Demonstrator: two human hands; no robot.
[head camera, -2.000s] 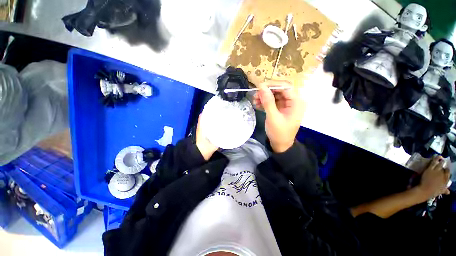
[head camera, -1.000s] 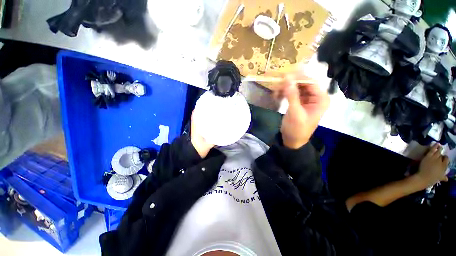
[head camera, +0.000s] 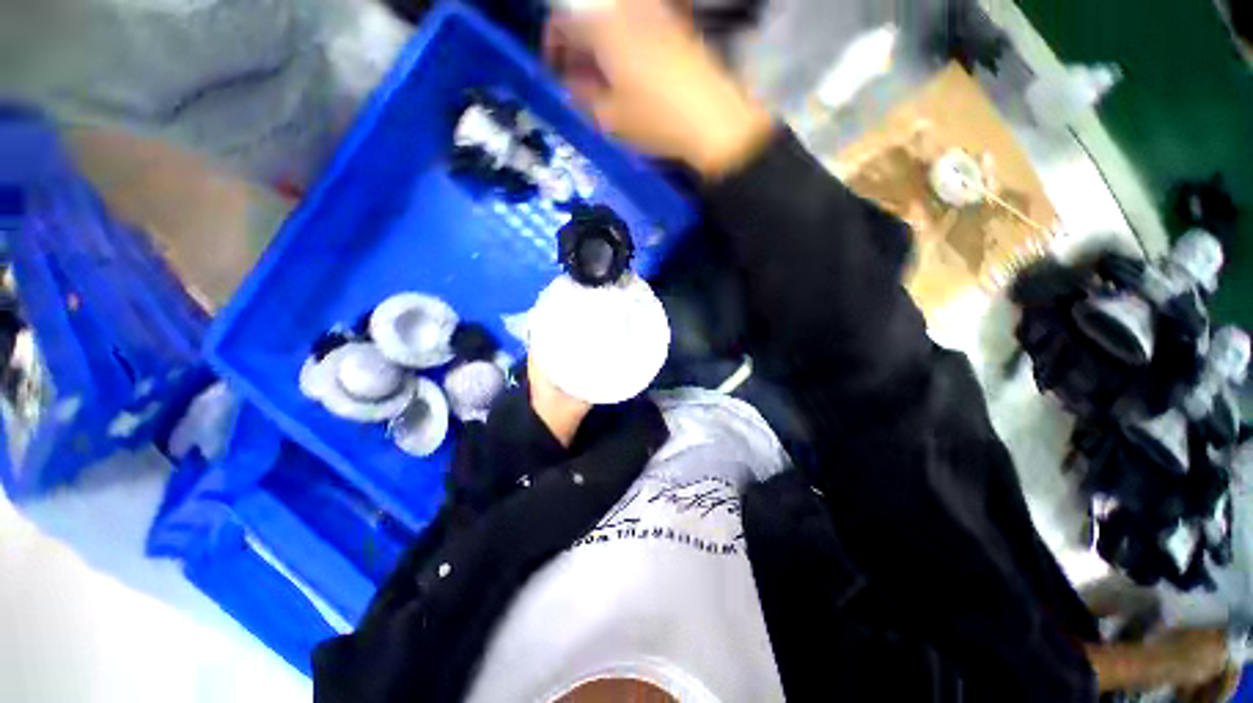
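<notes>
My left hand (head camera: 557, 408) holds a white round hat (head camera: 601, 339) in front of my chest, its plain disc side up. A black ruffled piece (head camera: 595, 245) sits at the hat's far edge. My right hand (head camera: 653, 83) is blurred at the top edge, reaching across beyond the blue bin's upper corner. Whether it holds something cannot be seen. No stick shows in it. The small white glue dish (head camera: 958, 177) stands on the tan board (head camera: 918, 268), with a thin stick beside it.
A blue bin (head camera: 296, 282) at left holds several pale hats (head camera: 412, 330) and a small black-and-white doll piece (head camera: 515, 148). Dolls in black skirts (head camera: 1099, 337) stand on the bench at right. Another person's arm (head camera: 1168, 663) shows at lower right. More blue bins are at far left.
The view has turned and tilted. My right hand has moved from beside the hat up and left across the bench; the thin stick no longer shows in it. My left hand still holds the hat.
</notes>
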